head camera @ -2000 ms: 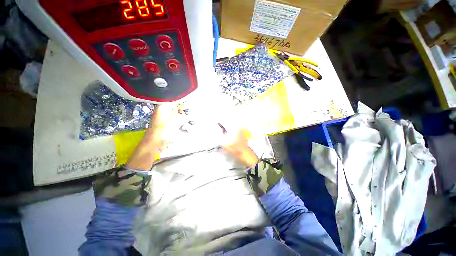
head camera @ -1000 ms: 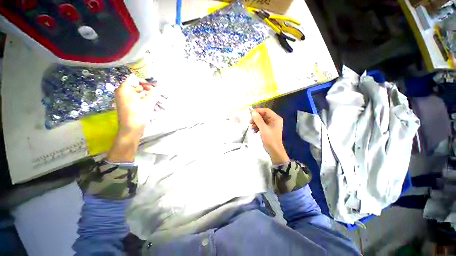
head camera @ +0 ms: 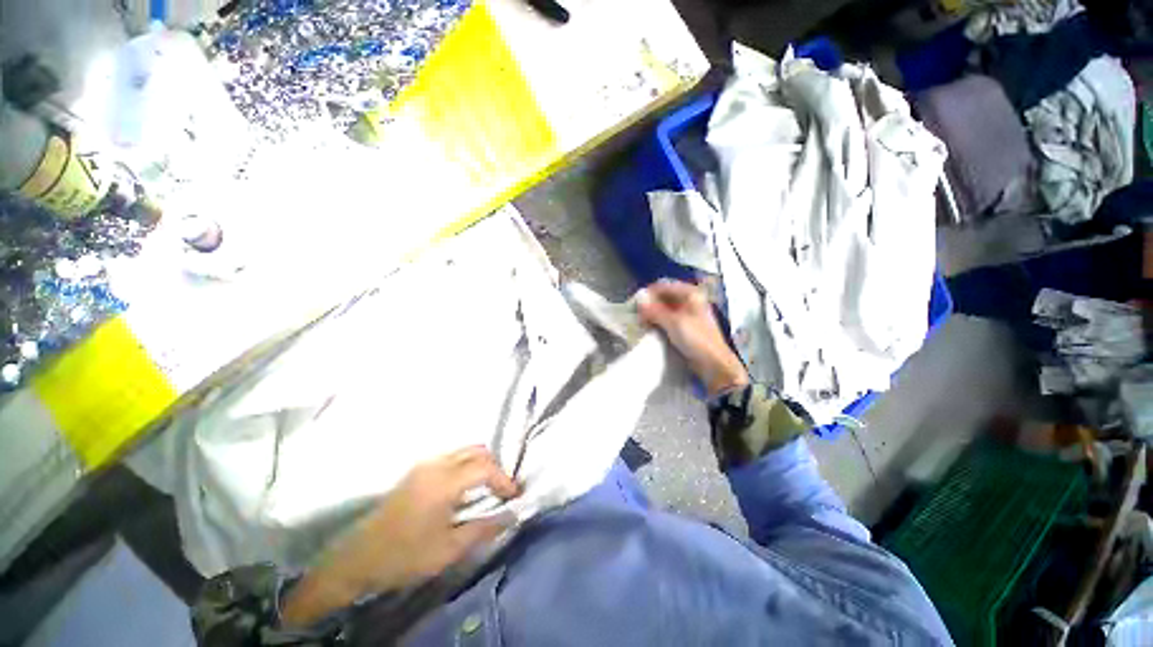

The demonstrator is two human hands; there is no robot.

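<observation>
A pale garment [head camera: 367,379] lies across my lap and against the table's front edge. My left hand [head camera: 449,512] is on the cloth near my waist, its fingers closed on a fold. My right hand [head camera: 677,316] pinches a corner of the garment and holds it out to the right, off the table. The die and punch [head camera: 200,233] show small and glaring at the left. Snap buttons [head camera: 63,297] lie in a heap at the far left, and snap backs [head camera: 316,57] lie in a heap at the top.
A blue plastic crate [head camera: 670,133] heaped with pale garments [head camera: 822,215] stands right of the table. Yellow tape [head camera: 487,108] crosses the white table [head camera: 607,63]. A green plastic crate [head camera: 986,531] is on the floor at the lower right, with more clothes beyond.
The view has swung right and the machine's panel has left it. My left hand has moved from under the machine head to my lap. My right hand has pulled the cloth out to the right.
</observation>
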